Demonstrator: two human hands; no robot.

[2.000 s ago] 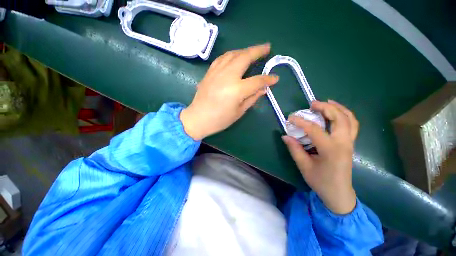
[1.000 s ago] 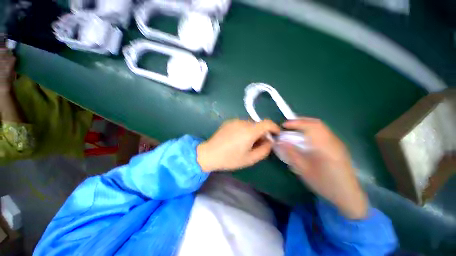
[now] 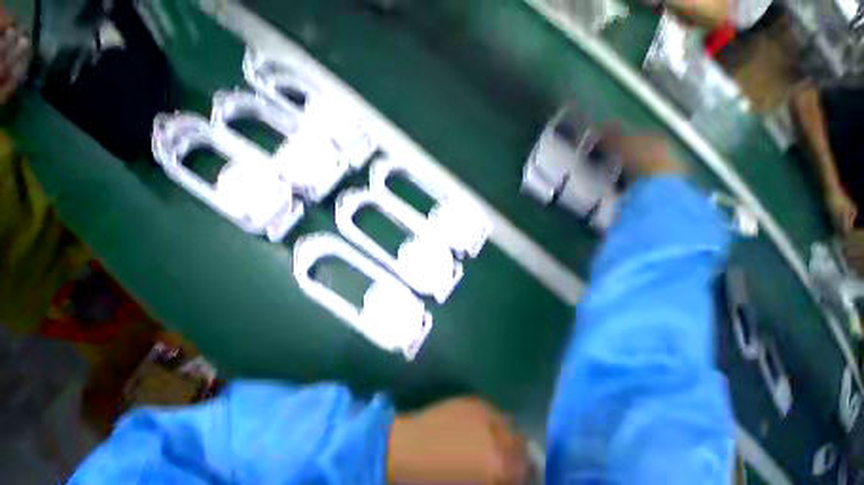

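My right hand (image 3: 644,152) is stretched out across the white line, blurred, at a pale grey housing or small group of housings (image 3: 568,175). Its fingers are too blurred to show a grip. My left hand (image 3: 459,440) is low at the bottom edge, its fingers bent and partly hidden. A thin pale edge shows beside it, but I cannot tell if the hand holds it. White housings lie in two overlapping groups on the green bench; the nearest one (image 3: 396,315) has its disc section towards the lower right.
A white line (image 3: 535,256) runs along the bench. Darker housings (image 3: 758,341) lie beyond my right sleeve. A black object (image 3: 109,90) is at upper left. Another worker's arm (image 3: 822,156) is at far right, with clear-looking parts near a second line. A yellow-green sleeve shows at left.
My right hand has left the housing in front of me and moved far across the bench. My left hand is lower in view. The view has swung, showing more housings and other workers.
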